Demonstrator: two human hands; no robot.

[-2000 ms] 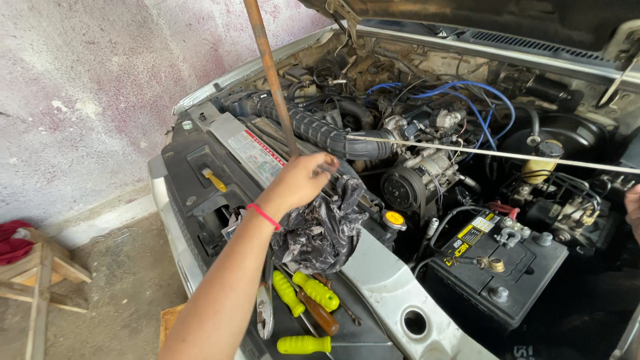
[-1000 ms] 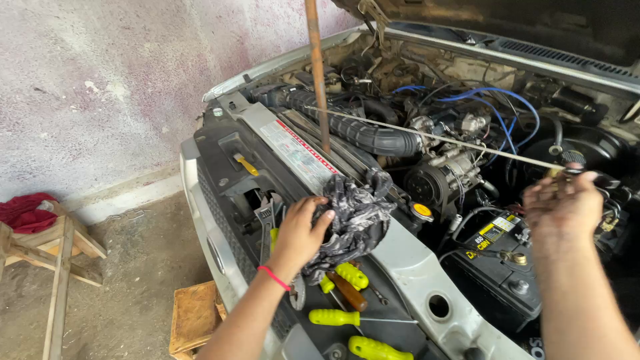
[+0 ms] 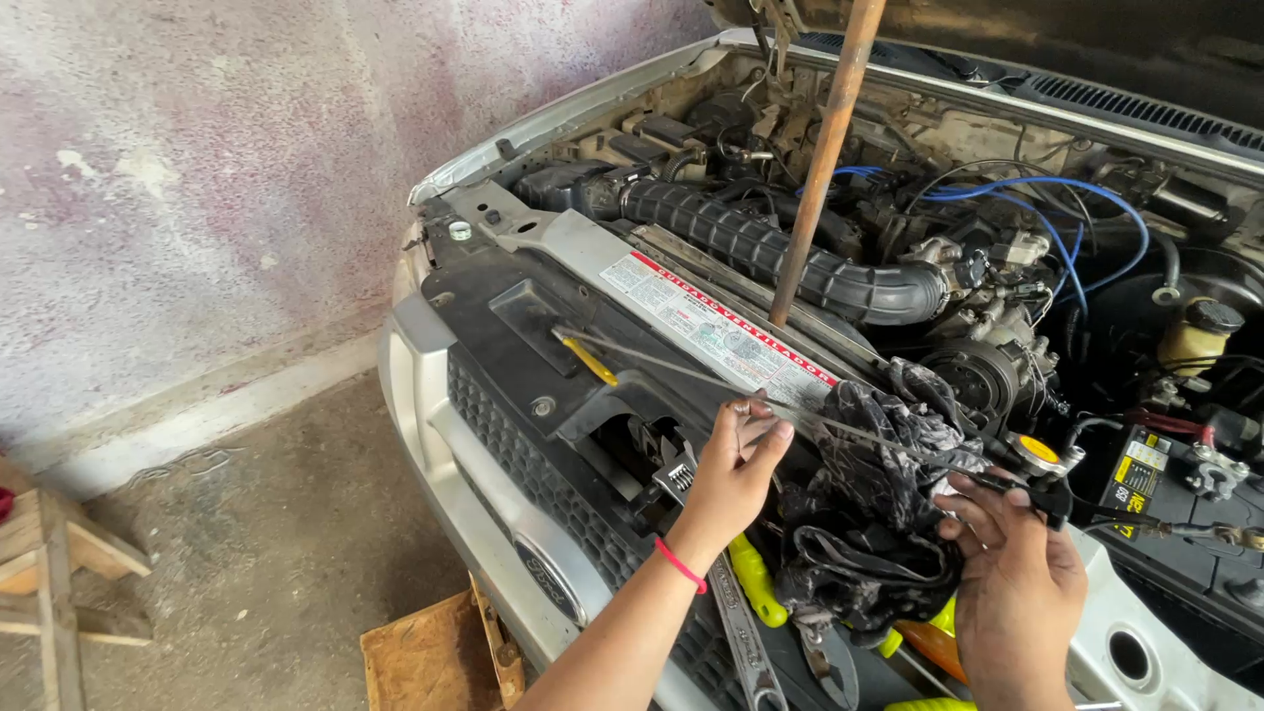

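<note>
A long thin metal rod (image 3: pixel 681 368), which looks like a dipstick, slants across the front of the engine bay. Near its middle, my left hand (image 3: pixel 736 464) pinches it between thumb and fingers. By its black end, my right hand (image 3: pixel 1017 563) grips it. Below and between both hands, a crumpled black-and-grey cloth (image 3: pixel 869 504) lies on the front panel. An adjustable wrench (image 3: pixel 731 612) and a yellow-green screwdriver handle (image 3: pixel 755 581) rest beside the cloth, partly hidden by my left forearm.
A rusty prop rod (image 3: pixel 825 158) stands upright in front of the ribbed air intake hose (image 3: pixel 731 222). The battery (image 3: pixel 1175 504) and yellow radiator cap (image 3: pixel 1037 451) are at the right. A yellow-handled tool (image 3: pixel 590 361) lies on the black panel. A wooden box (image 3: pixel 434 652) stands below the bumper.
My right hand has come in from the right and is now beside the cloth with the rod. My left hand has gone from the cloth to the rod.
</note>
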